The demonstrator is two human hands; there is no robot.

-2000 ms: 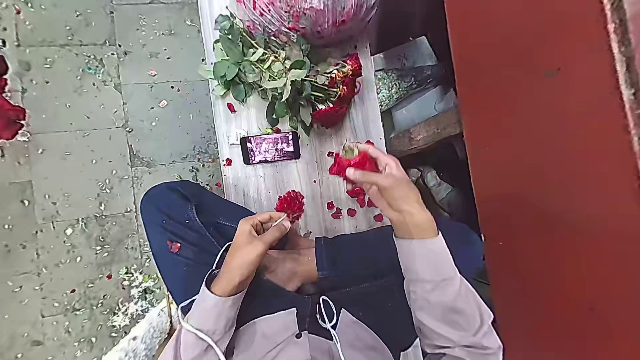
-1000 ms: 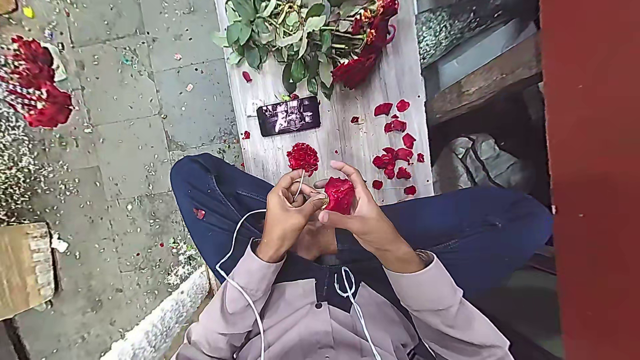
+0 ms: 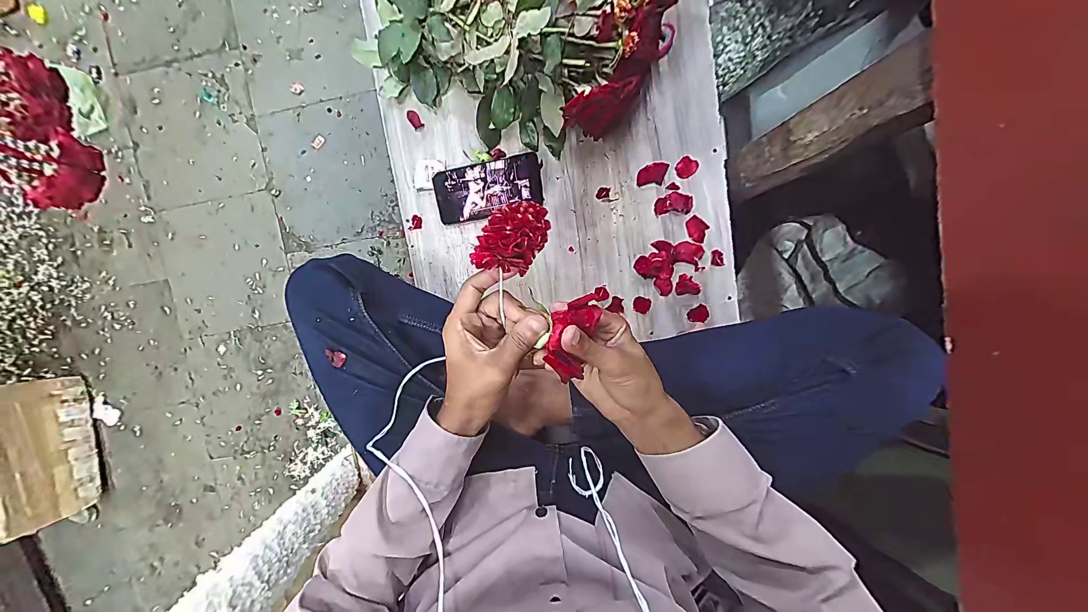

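Observation:
Between both hands is a red rose head [image 3: 571,340], its green base toward the left. My left hand [image 3: 484,348] pinches that base and also holds a white cord with a cluster of red petals [image 3: 512,238] at its upper end. My right hand [image 3: 616,365] has its fingers closed around the rose's petals. The white cord [image 3: 406,476] runs from my left hand down over the sleeve, and another white cord [image 3: 605,518] hangs in a loop at my lap. Whether a needle is in the left fingers cannot be told.
A phone [image 3: 488,188] lies on the pale wooden board [image 3: 586,246], near loose red petals [image 3: 673,204] and a bunch of leafy roses [image 3: 510,68]. More red flowers [image 3: 51,136] are at far left. A wooden beam [image 3: 837,119] and a red surface [image 3: 1011,306] stand at right.
Two seconds ago the hands were apart, the right one holding the rose above the board. It has come down beside my left hand, and the rose's petals now look looser. The view has shifted.

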